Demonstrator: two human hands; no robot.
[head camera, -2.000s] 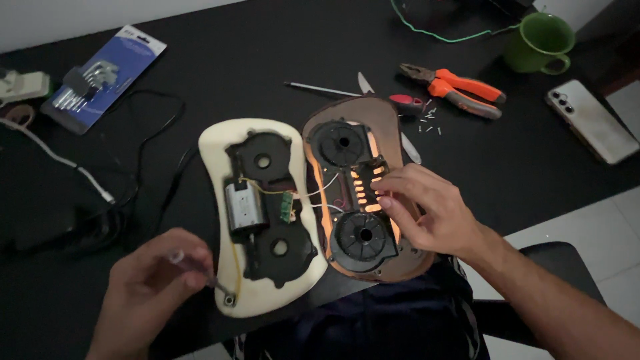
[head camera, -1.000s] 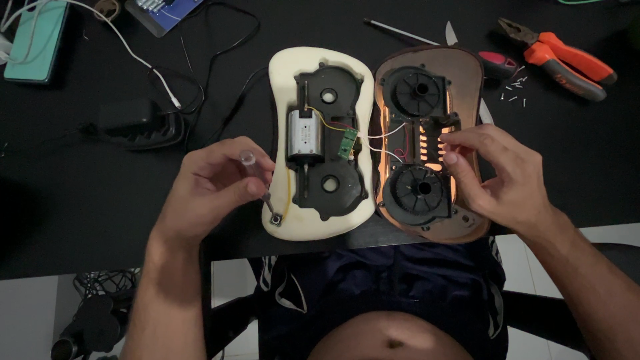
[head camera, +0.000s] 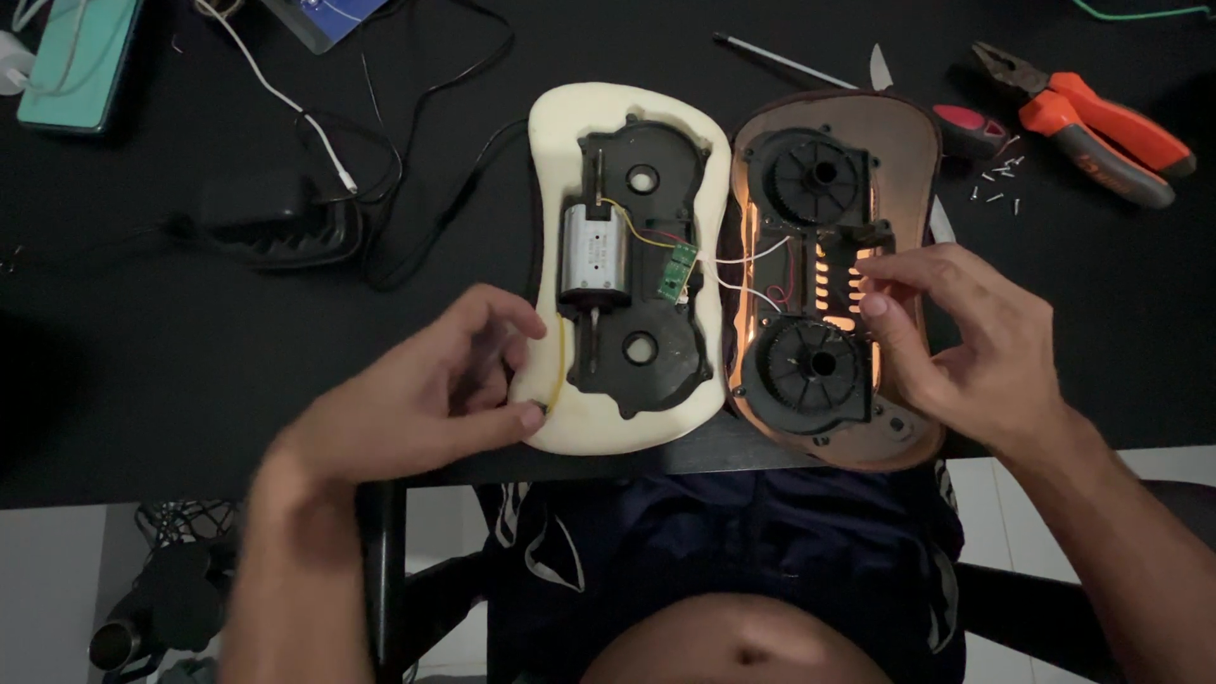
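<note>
An opened massage pillow device lies as two halves side by side. The cream foam half (head camera: 627, 432) holds a silver motor (head camera: 595, 252), black housing and green circuit board (head camera: 677, 273). White wires run to the brown half (head camera: 902, 171), which has two black gear wheels (head camera: 807, 375) and glowing orange slots. My left hand (head camera: 427, 389) is at the foam's lower left corner, thumb by the end of a yellow wire (head camera: 560, 366); whether something is inside its curled fingers is unclear. My right hand (head camera: 978, 342) has thumb and forefinger at the slots' right edge; any small thing between them is hidden.
Orange-handled pliers (head camera: 1092, 133), loose screws (head camera: 996, 180), a red-and-black handle (head camera: 971, 130) and a thin metal shaft (head camera: 784, 59) lie beyond the brown half. Left are a black power adapter (head camera: 261, 209), cables and a teal phone-like object (head camera: 81, 66).
The translucent-handled tool seen in my left hand earlier no longer shows plainly, and that hand's thumb is now at the foam corner. My right hand stays by the slots. The view has shifted.
</note>
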